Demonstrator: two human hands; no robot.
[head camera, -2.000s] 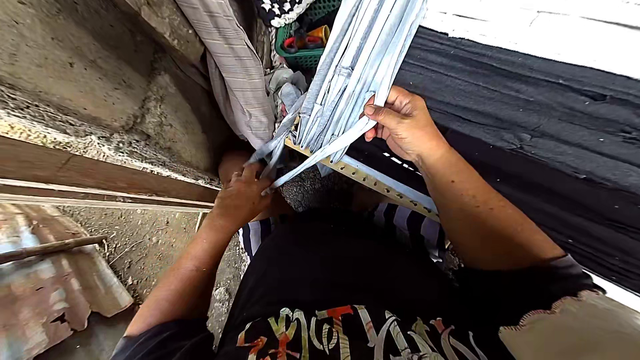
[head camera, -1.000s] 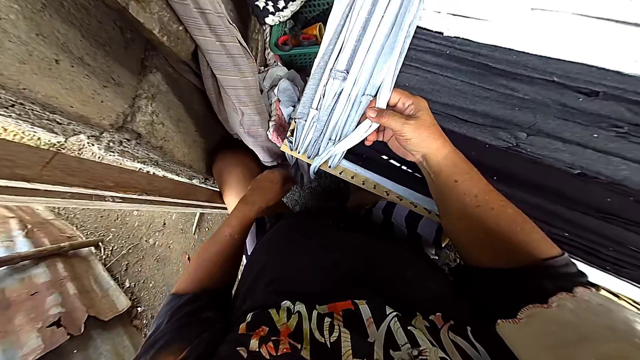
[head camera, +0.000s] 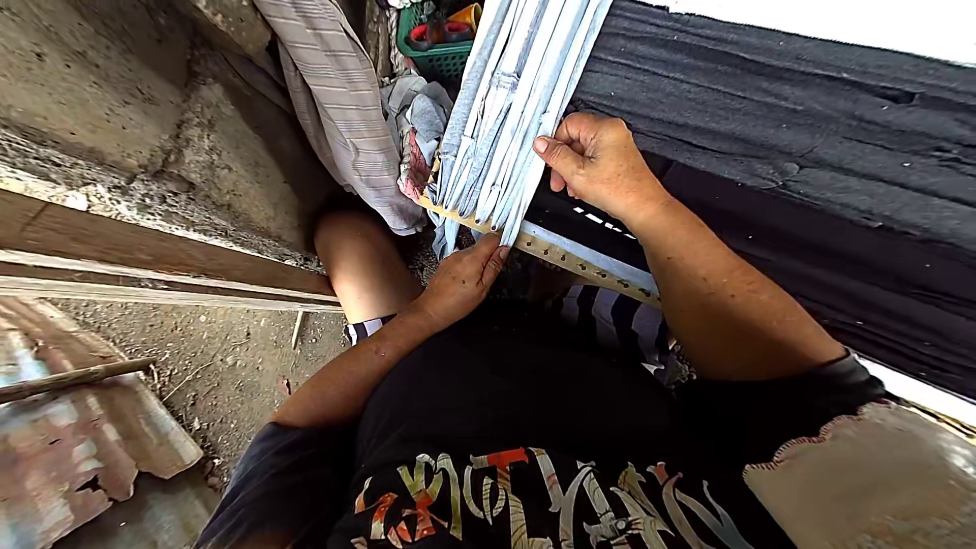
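Pale blue fabric strips (head camera: 507, 99) run side by side down to a wooden bar (head camera: 564, 259) studded with nails, where they loop around the nails at its left part. My left hand (head camera: 461, 282) pinches the lower end of the rightmost strip at the near edge of the bar. Higher up, my right hand (head camera: 598, 164) holds the same outer strip's edge between thumb and fingers. Bare nails show along the bar to the right of the strips. Dark fabric (head camera: 762, 114) lies stretched to the right of my right hand.
A green plastic basket (head camera: 438, 61) with red-handled scissors stands beyond the strips. Crumpled grey cloth (head camera: 423, 114) and a striped cloth (head camera: 343, 99) hang at the left. Wooden boards (head camera: 152, 252), a stone wall (head camera: 99, 84) and rusty metal sheets (head camera: 84, 404) lie further left.
My left hand has moved from the left of the bar to the strip's end at the bar. The strip that hung loosely across the bar now lies straight beside the others.
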